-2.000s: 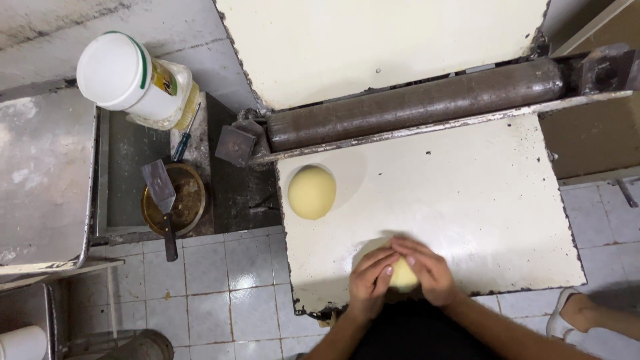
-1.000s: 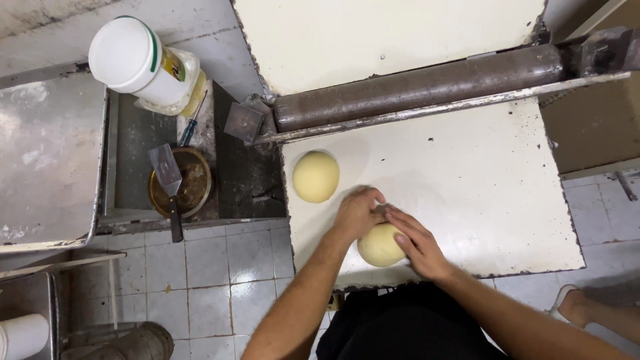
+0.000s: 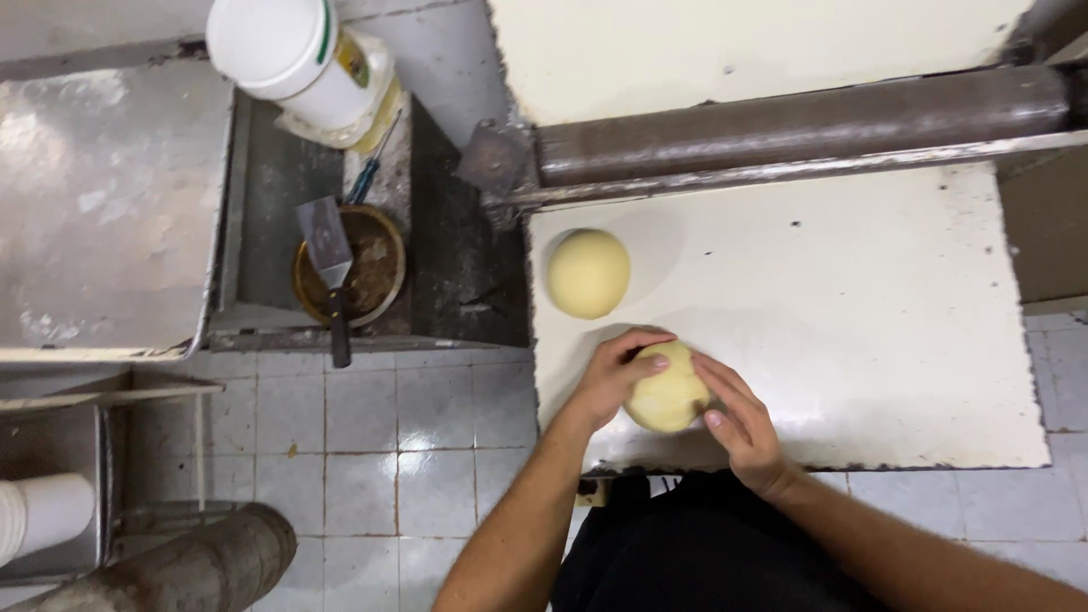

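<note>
Both my hands cup a ball of pale yellow dough (image 3: 667,393) near the front edge of the white work surface (image 3: 875,340). My left hand (image 3: 616,374) lies on its left side, the thumb across its top. My right hand (image 3: 744,425) is on its right side, with the fingertips against it. The dough's surface looks uneven and creased. Beyond my left hand, a second, smooth round dough ball (image 3: 588,274) rests near the left edge of the surface, apart from the one I hold.
A metal roller (image 3: 799,123) spans the back of the surface. At left stand a white plastic bucket (image 3: 280,51), a screwdriver (image 3: 364,180), a round pan (image 3: 374,268) with a metal spatula (image 3: 327,242) across it, and a metal tray (image 3: 102,204). A gas cylinder (image 3: 195,561) is lower left.
My hands and the held dough have moved left along the front of the surface, nearer to the other ball. My left thumb now lies over the dough. The smooth ball has stayed put.
</note>
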